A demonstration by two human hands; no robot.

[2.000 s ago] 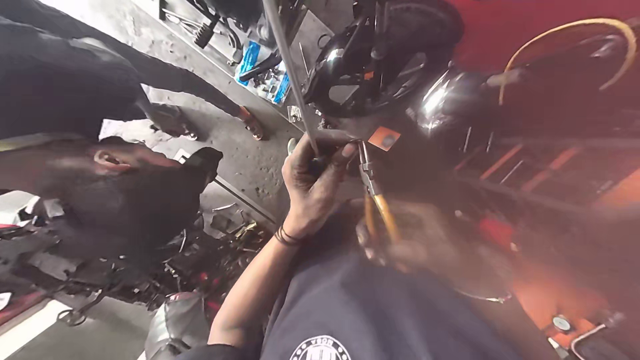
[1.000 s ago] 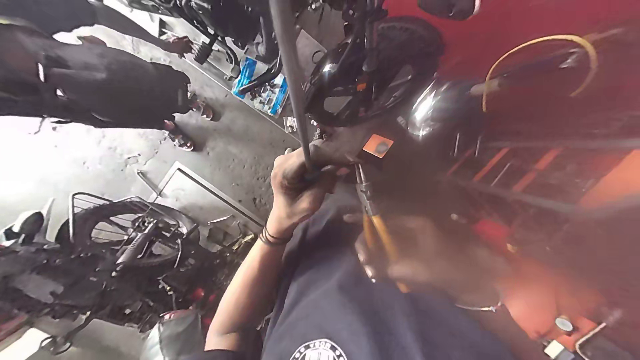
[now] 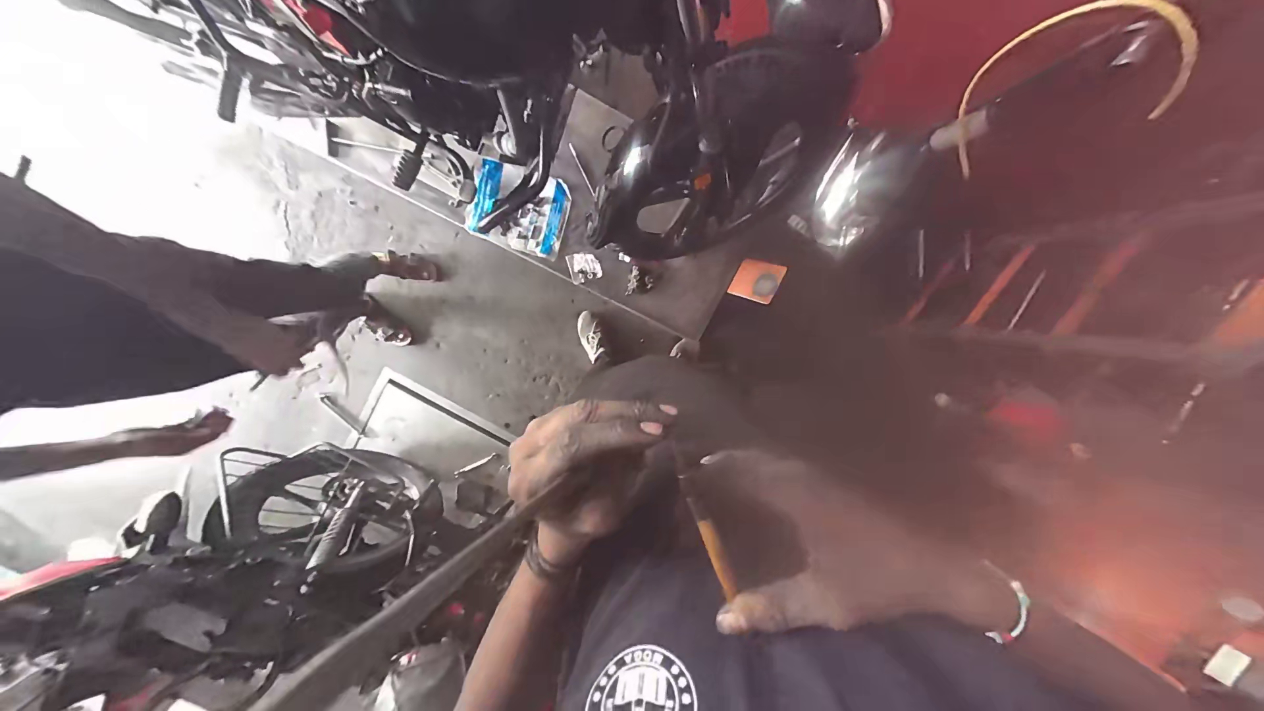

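Note:
In the head view my left hand (image 3: 583, 464) is closed around a long dark cable or hose (image 3: 415, 602), which now runs down to the lower left. My right hand (image 3: 829, 543), hazy in the picture, holds pliers with orange-yellow handles (image 3: 716, 553). Their jaws point up, close beside the fingertips of my left hand. Whether the jaws touch anything cannot be seen. Both hands are in front of my dark shirt.
A motorcycle's front wheel and black fender (image 3: 642, 188) stand ahead, near a blue-and-clear package (image 3: 518, 207) and an orange square (image 3: 757, 281). Another person's arm (image 3: 118, 444) is at left, above a motorcycle wheel (image 3: 326, 504). A yellow hose (image 3: 1076, 15) curves at upper right.
The cable or hose rose upward from my left hand before; now it trails to the lower left. My left hand has turned, its back now up. The other person at left has moved.

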